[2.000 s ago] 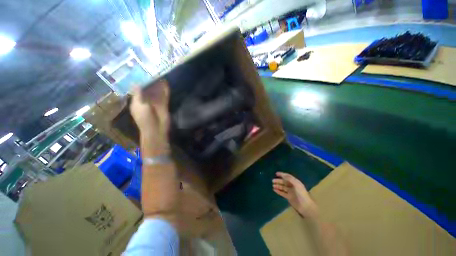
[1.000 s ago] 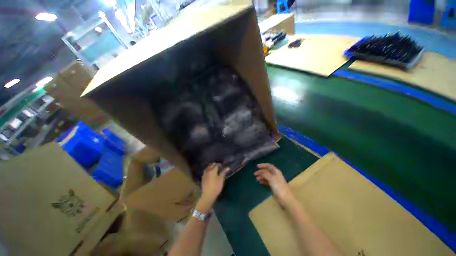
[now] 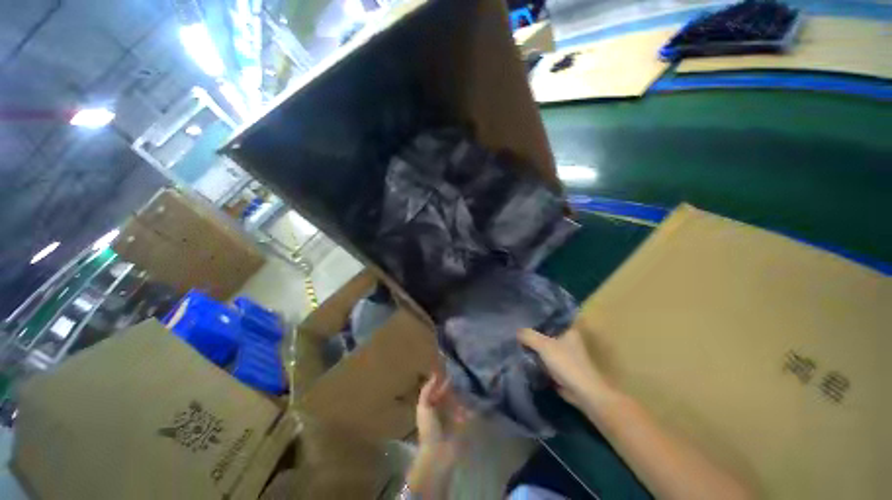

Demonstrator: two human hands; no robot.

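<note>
A deep open brown carton (image 3: 529, 107) stands tilted on the green bench, its opening facing me. Crumpled dark grey translucent bags (image 3: 445, 210) lie inside it. One dark bag (image 3: 494, 317) hangs out over the carton's lower edge. My right hand (image 3: 562, 363) is closed on this bag's right side. My left hand (image 3: 437, 415) is upright and blurred at the bag's lower left, below the carton's edge; whether it touches the bag is unclear. A tan cardboard sheet (image 3: 743, 332) lies on the bench at the right.
Large open cartons (image 3: 127, 410) stand low at the left, with blue bins (image 3: 230, 337) behind. Another brown carton (image 3: 186, 244) is farther back. The green conveyor (image 3: 704, 137) runs along the right, with a tray of black parts (image 3: 734, 31) on cardboard beyond it.
My left hand was up at the carton's side, then came down to its lower edge. My right hand has taken hold of a bag. The bag now hangs out of the carton.
</note>
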